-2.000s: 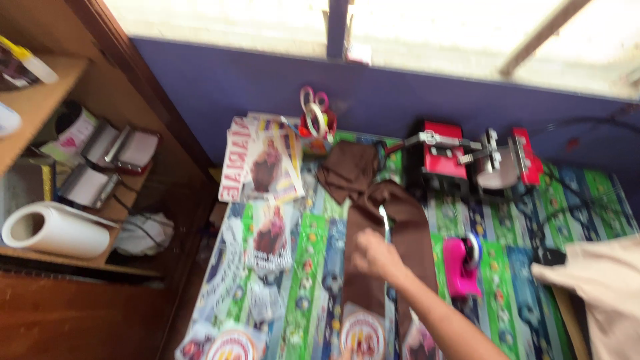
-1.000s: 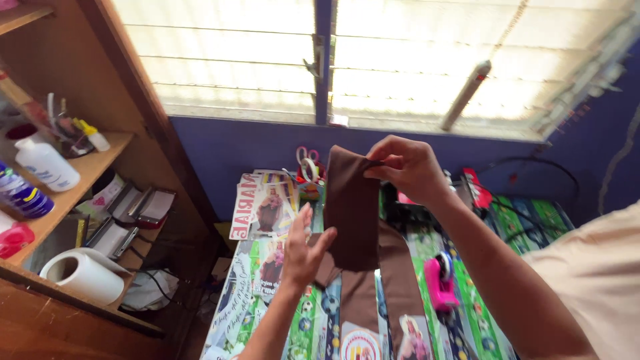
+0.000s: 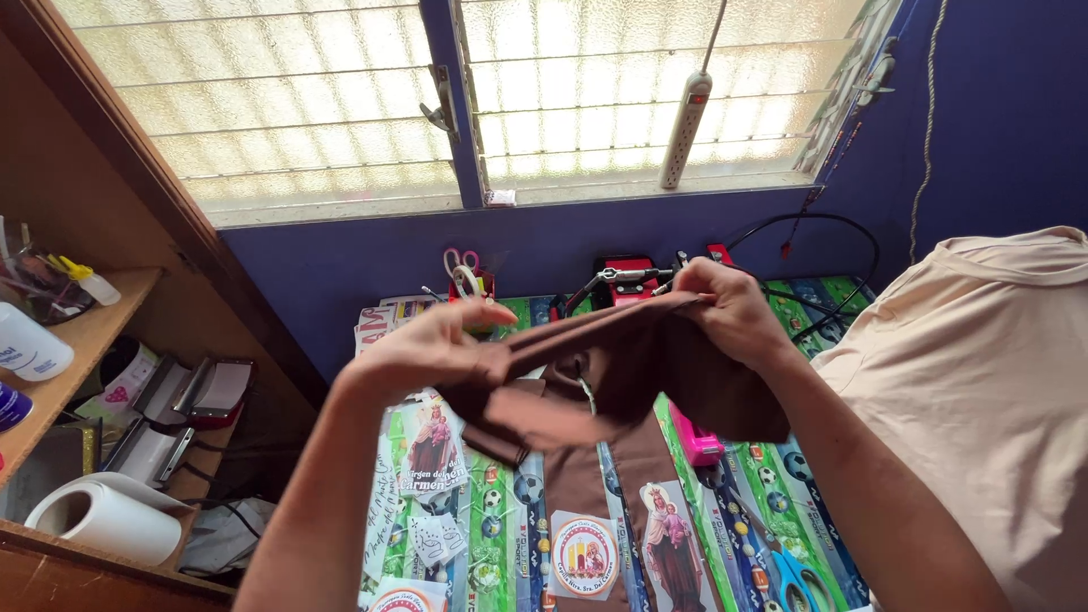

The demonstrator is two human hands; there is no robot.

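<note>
A piece of brown cloth (image 3: 612, 365) is held up over the table, blurred by motion. My left hand (image 3: 433, 340) grips its left end, with the fingertips blurred. My right hand (image 3: 722, 302) pinches its upper right edge. Beneath it, more brown fabric (image 3: 578, 493) lies flat on the table. A round printed transfer (image 3: 585, 557) and a cut-out religious figure print (image 3: 676, 544) rest on or beside that fabric. A pink tape dispenser (image 3: 697, 438) sits just right of the cloth.
Blue-handled scissors (image 3: 795, 578) lie at the front right. Red press machines (image 3: 629, 280) with cables stand at the back, near a red holder (image 3: 476, 293) with scissors. Printed sheets (image 3: 429, 450) cover the left side. A beige shirt (image 3: 977, 365) is at the right, shelves (image 3: 110, 340) at the left.
One second ago the brown piece hung upright from my right hand, with my left hand at its side. Now it is stretched sideways between both hands, and my left hand has taken hold.
</note>
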